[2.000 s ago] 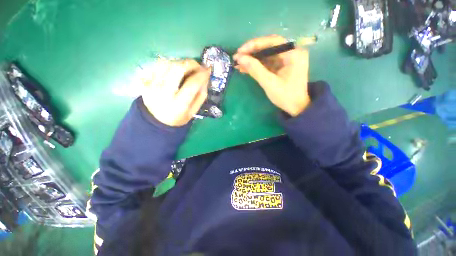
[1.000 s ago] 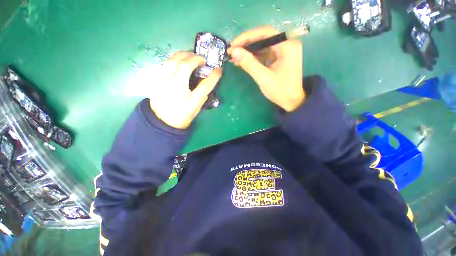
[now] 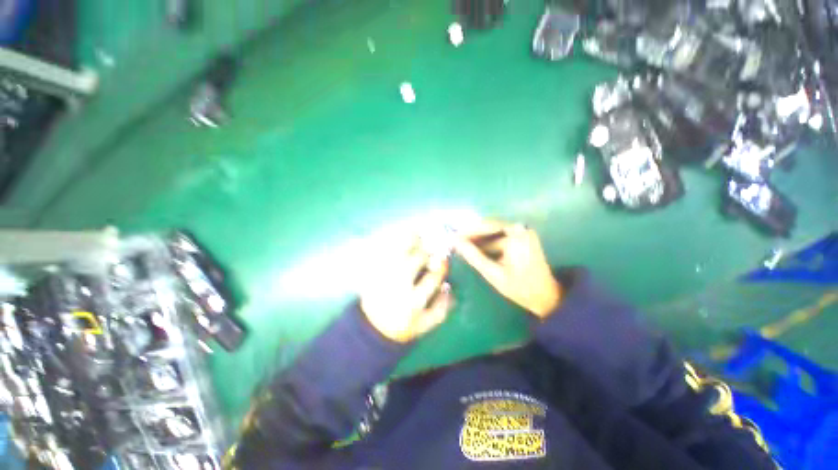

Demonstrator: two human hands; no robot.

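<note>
My left hand (image 3: 402, 296) is closed on the small phone unit (image 3: 447, 246). Glare, blur and my fingers hide most of the unit; only a pale patch and a dark end show. My right hand (image 3: 516, 274) is close against it from the right, fingertips near the unit. A short dark length of the slim tool (image 3: 492, 244) shows between its thumb and fingers; its tip and rear end cannot be made out. Both hands are low over the green mat (image 3: 303, 174), in front of my torso.
Open phone units (image 3: 636, 173) and dark parts are heaped at upper right. A clear tray (image 3: 170, 367) of dark units is at lower left, with a dark unit (image 3: 209, 294) by its edge. Another dark piece (image 3: 211, 96) lies at upper left. A blue stool-like object (image 3: 781, 390) is at lower right.
The view has shifted, showing more of the heap and tray. My hands appear lower and closer together. The unit and tool, clear before, are now mostly hidden.
</note>
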